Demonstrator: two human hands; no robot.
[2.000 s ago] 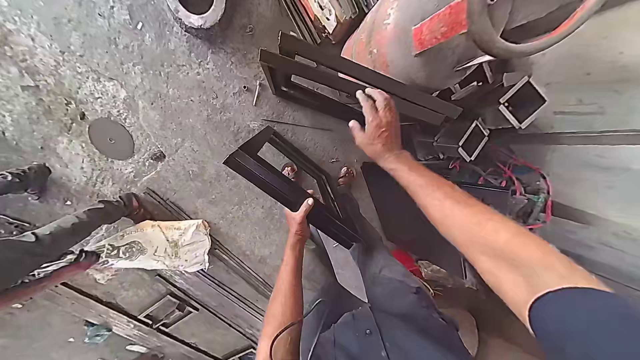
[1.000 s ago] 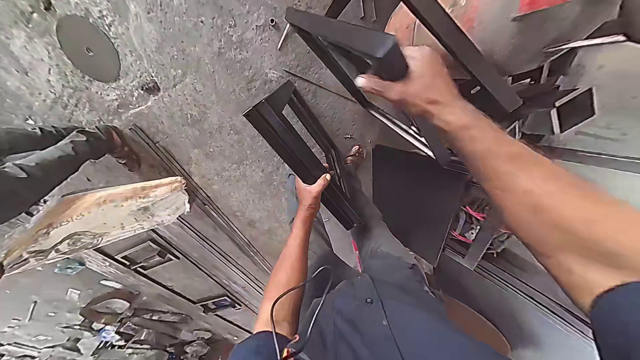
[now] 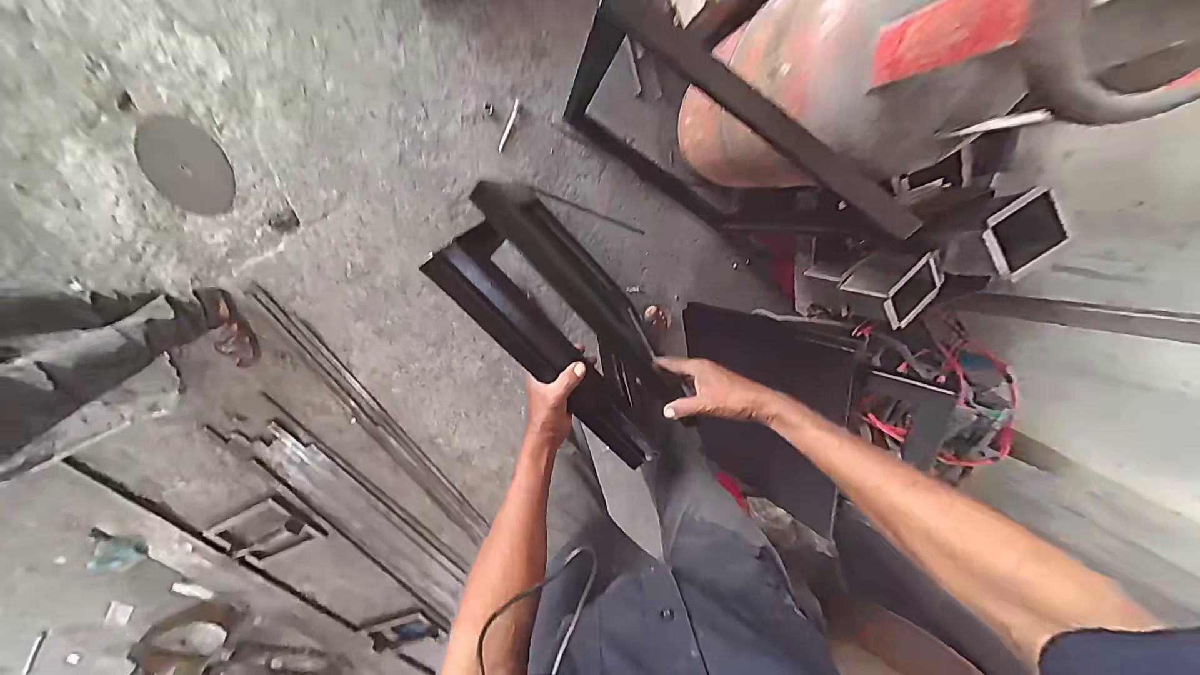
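My left hand (image 3: pixel 553 398) grips a dark metal frame (image 3: pixel 506 314) by its near-left bar, with the thumb on top. The frame slants from upper left to lower right in front of my body and has a long opening between its bars. At its right side is my right hand (image 3: pixel 708 389), thumb and fingers spread; its fingertips are at the bar, and whether they touch it cannot be told. Beyond, at the upper right, a larger dark metal frame (image 3: pixel 769 117) stands near a worn gas cylinder (image 3: pixel 750 122).
Square steel tubes (image 3: pixel 911 291) and tangled red cables (image 3: pixel 984 412) lie at the right, beside a dark flat panel (image 3: pixel 769 403). A round disc (image 3: pixel 185 165) lies on the concrete at the left. Long metal bars (image 3: pixel 375 422) cross the floor near another person's foot (image 3: pixel 234 328).
My right hand was on the upper-right frame one second ago and is now at the frame in my left hand. The other person's pale sack or sheet has moved mostly out of view. The view has shifted.
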